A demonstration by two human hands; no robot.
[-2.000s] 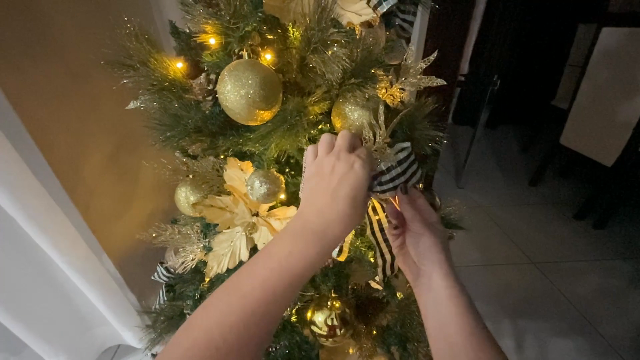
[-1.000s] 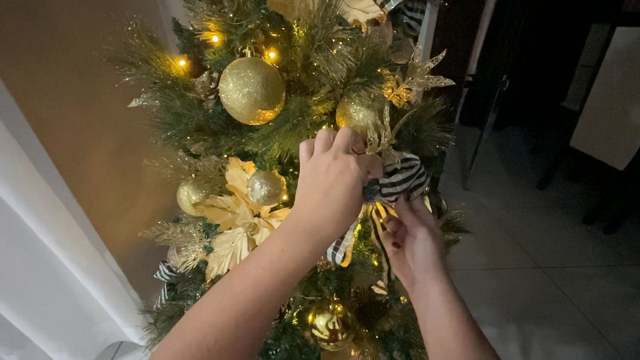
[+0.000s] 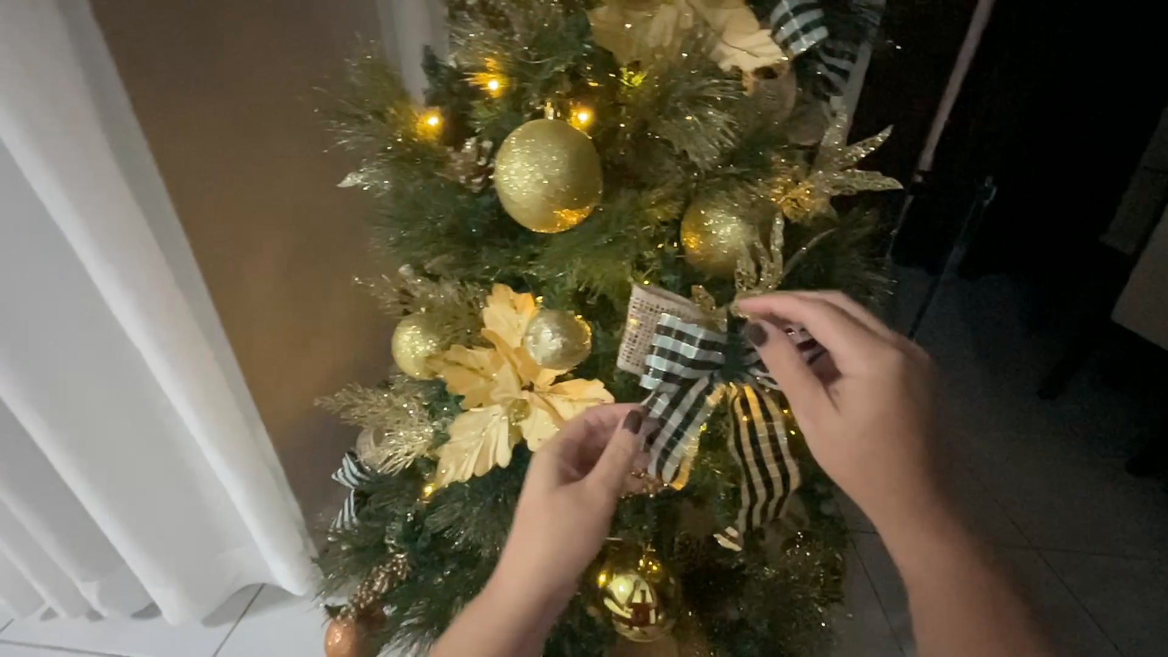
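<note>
A black-and-white checked ribbon bow [image 3: 689, 351] with a burlap loop [image 3: 650, 328] behind it sits on the decorated Christmas tree [image 3: 611, 255]. My left hand [image 3: 584, 474] is at the bow's lower left, thumb and fingertips at the edge of a hanging ribbon tail; whether they pinch it is unclear. Above and to the right of the bow's centre, my right hand [image 3: 849, 392] has its thumb and forefinger close together at the base of a gold glitter sprig [image 3: 762, 260], covering the bow's right side. It is hard to tell if the sprig is gripped.
Gold glitter balls [image 3: 548, 175], a cream-gold poinsettia [image 3: 516, 383] and small lit bulbs surround the bow. A shiny gold ball [image 3: 637, 593] hangs below. White curtains [image 3: 137, 347] stand at the left, and a dark doorway lies at the right over a tiled floor [image 3: 1013, 511].
My left hand has moved down and left off the bow's centre, uncovering the burlap loop and checked ribbon. My right hand has moved up from beneath the bow to its upper right.
</note>
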